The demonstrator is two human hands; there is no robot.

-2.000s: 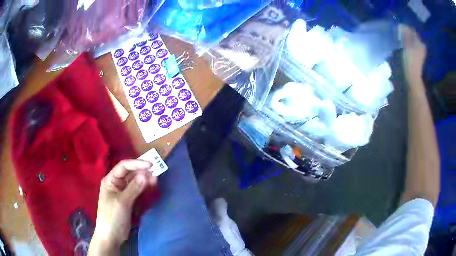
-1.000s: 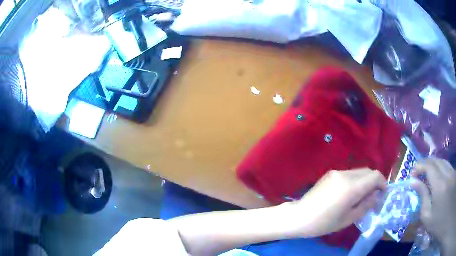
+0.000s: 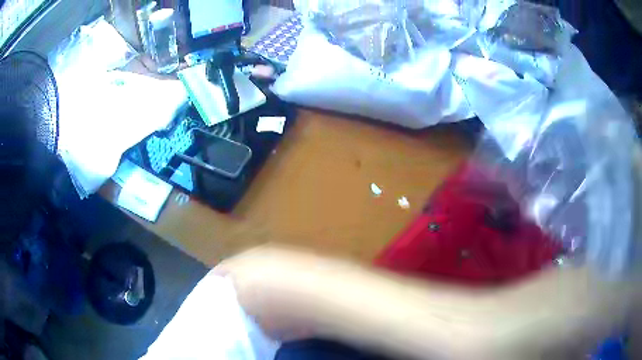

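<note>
The red cardigan (image 3: pixel 457 242) lies on the brown desk (image 3: pixel 324 176) at centre right, with small dark buttons and a dark patch showing. My left forearm (image 3: pixel 394 302), blurred, crosses the bottom of the view and covers the cardigan's near part. My left hand cannot be made out at the right edge; its fingers and any hold are hidden or blurred. Clear plastic (image 3: pixel 609 183) hangs at the right, partly over the cardigan's far right part. My right hand is not in view.
A phone (image 3: pixel 218 153) lies on a black surface at left, near a screen (image 3: pixel 215 17) and a small white card (image 3: pixel 271 124). White packages (image 3: pixel 380 91) line the desk's far side. Two white scraps lie beside the cardigan. A fan (image 3: pixel 32 98) and round black bin (image 3: pixel 121 283) are at left.
The view has shifted. My left arm reaches further right and now covers more of the cardigan. Both hands and the crumpled clear plastic between them are no longer distinguishable. Clear plastic now hangs at right.
</note>
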